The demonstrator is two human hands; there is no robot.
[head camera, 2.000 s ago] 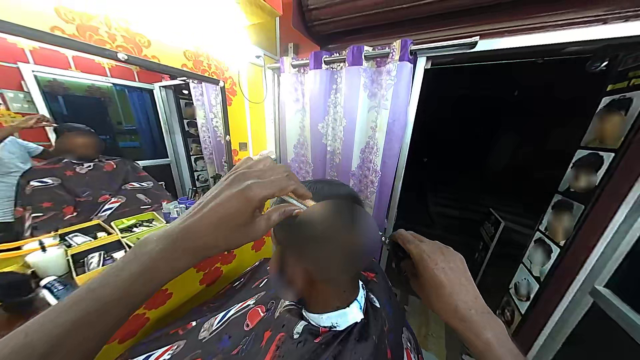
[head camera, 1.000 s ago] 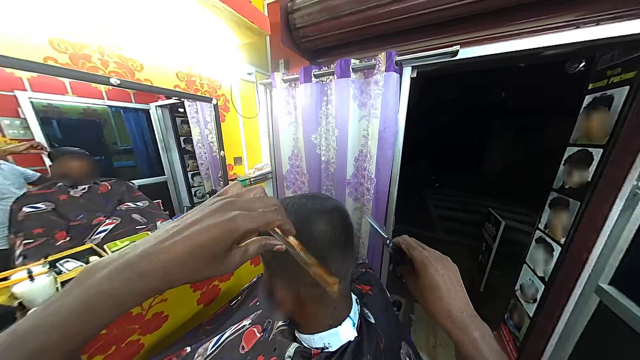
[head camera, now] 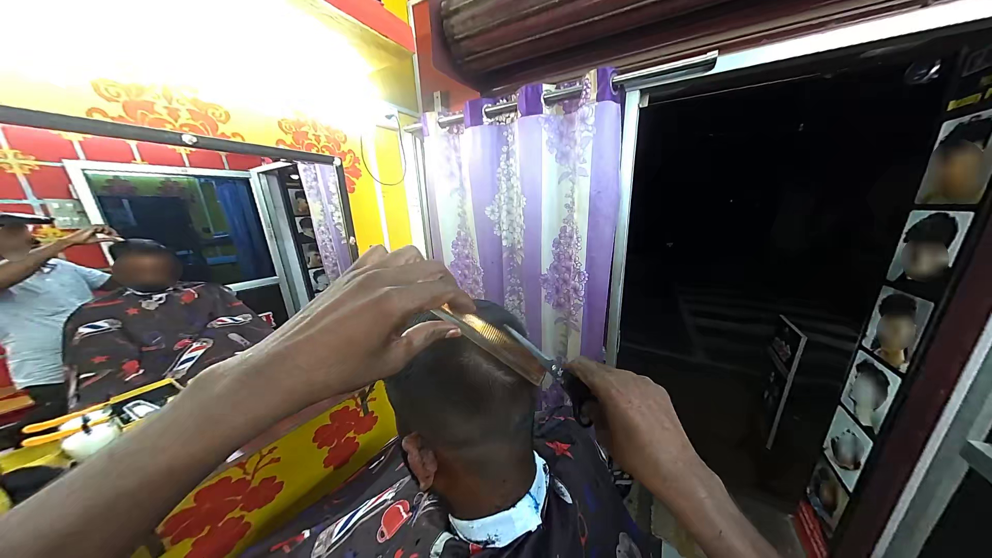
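A seated person's head (head camera: 465, 403), seen from behind with short dark hair, is at the centre. My left hand (head camera: 395, 310) holds one end of a brownish hair comb (head camera: 496, 345), which slants down to the right across the crown. My right hand (head camera: 620, 403) is closed on the black handles of a pair of scissors (head camera: 535, 350); their blades lie along the comb's upper edge. A white neck strip (head camera: 508, 518) wraps the person's neck above a dark, patterned barber's cape (head camera: 372, 515).
A mirror (head camera: 186, 139) on the left wall reflects the seated person and a standing person. Below it are trays and a white container (head camera: 91, 438). A purple and white curtain (head camera: 527, 225) hangs ahead, beside a dark doorway (head camera: 736, 232). Hairstyle pictures (head camera: 899, 325) line the right side.
My left hand has brought the comb up from the back of the head to the crown. The scissors, apart from the comb a second ago, now lie against it.
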